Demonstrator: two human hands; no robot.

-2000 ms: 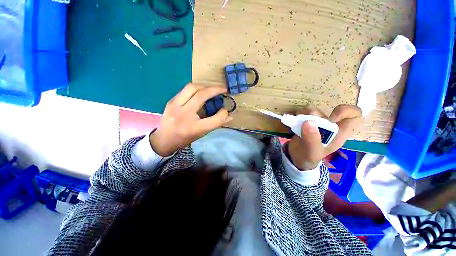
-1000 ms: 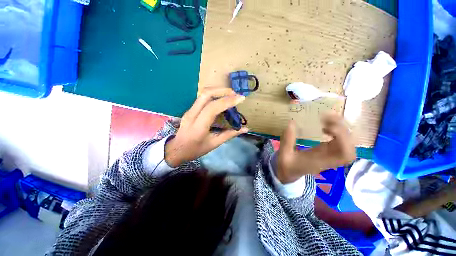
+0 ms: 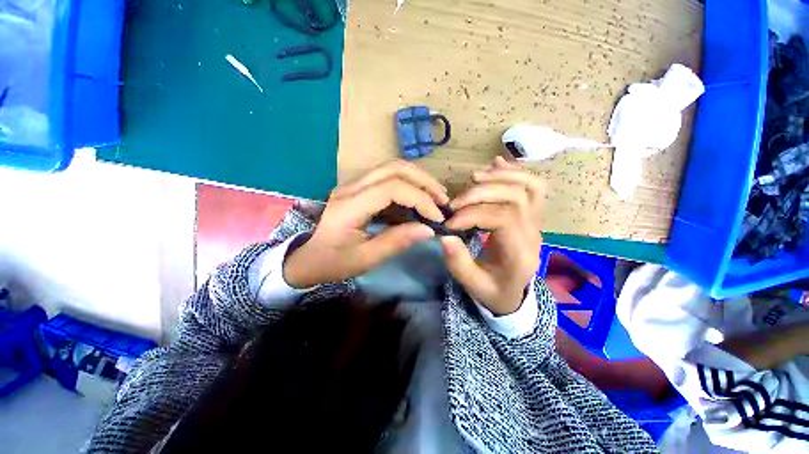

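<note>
A small dark part (image 3: 436, 225) is held between the fingertips of both hands, mostly hidden by them, just over the near edge of the cardboard. My left hand (image 3: 368, 222) pinches it from the left and my right hand (image 3: 498, 232) pinches it from the right. A second small blue-grey part with a black loop (image 3: 414, 132) lies on the cardboard mat (image 3: 479, 53) beyond my hands, its loop pointing right. The white glue bottle (image 3: 543, 142) lies on its side on the cardboard, its nozzle pointing right to the crumpled white tissue (image 3: 652, 124).
A blue bin (image 3: 729, 151) with dark parts stands at the right and another blue bin (image 3: 95, 80) at the left. Dark looped handles, a U-shaped piece (image 3: 306, 64) and a white sliver (image 3: 244, 73) lie on the green surface. A person's white sleeve (image 3: 670, 328) shows lower right.
The glue bottle, in my right hand two seconds ago, now lies on the cardboard. My right hand has moved left and taken hold of the small part that my left hand holds.
</note>
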